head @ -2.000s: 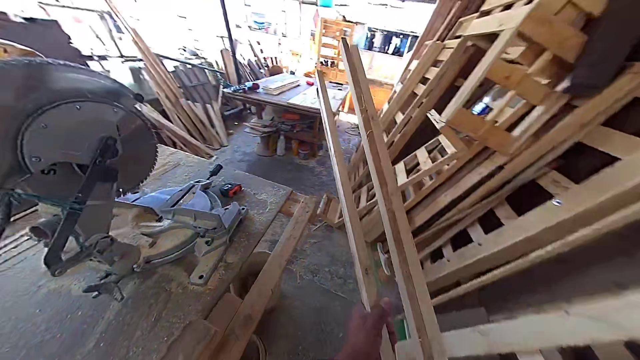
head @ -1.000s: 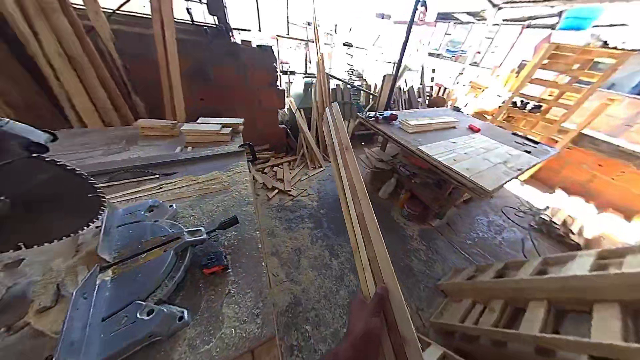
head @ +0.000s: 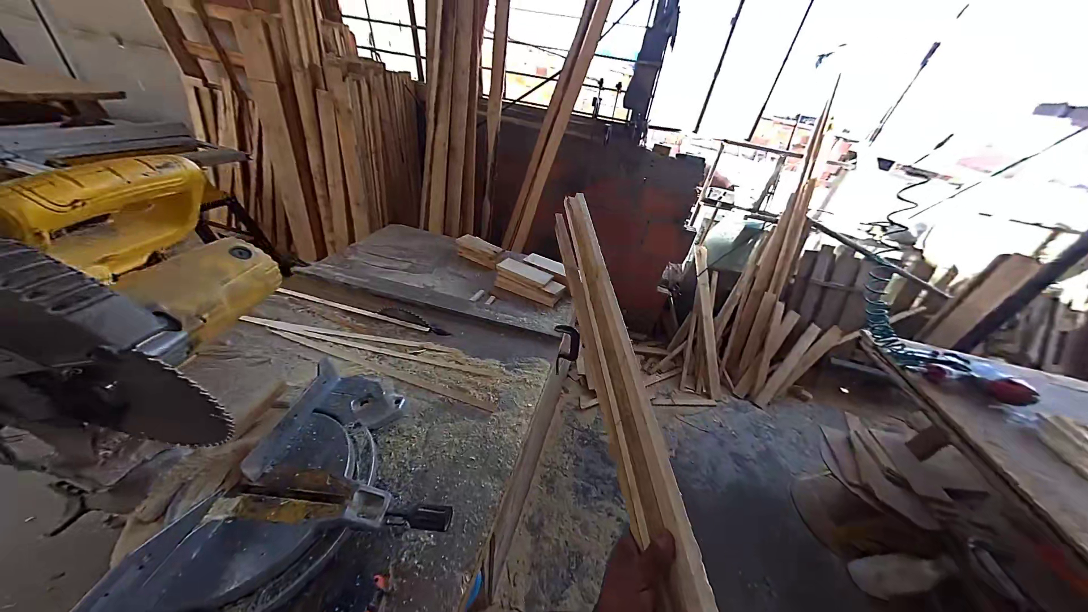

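Long narrow wooden boards (head: pixel 625 391), lying side by side, slant up and away from the bottom of the head view. My right hand (head: pixel 637 571) is closed around their near end, its fingers over the edge. My left hand is out of sight. Left of the boards stands a miter saw with a yellow housing (head: pixel 195 289), a toothed blade (head: pixel 161 395) and a grey metal base (head: pixel 280 518). The black knob (head: pixel 421 517) of the saw's table points toward the boards.
Short cut wood blocks (head: pixel 527 276) sit on the bench (head: pixel 382 263) beyond the saw. Thin strips (head: pixel 374 344) lie amid sawdust. Scrap wood (head: pixel 756 340) leans ahead on the right. Another worktable (head: pixel 1003 450) with a coiled air hose (head: pixel 880 297) stands at the right edge.
The view has swung far to the left. The boards remain in my right hand; the slatted wooden frames seen earlier at the right are out of view.
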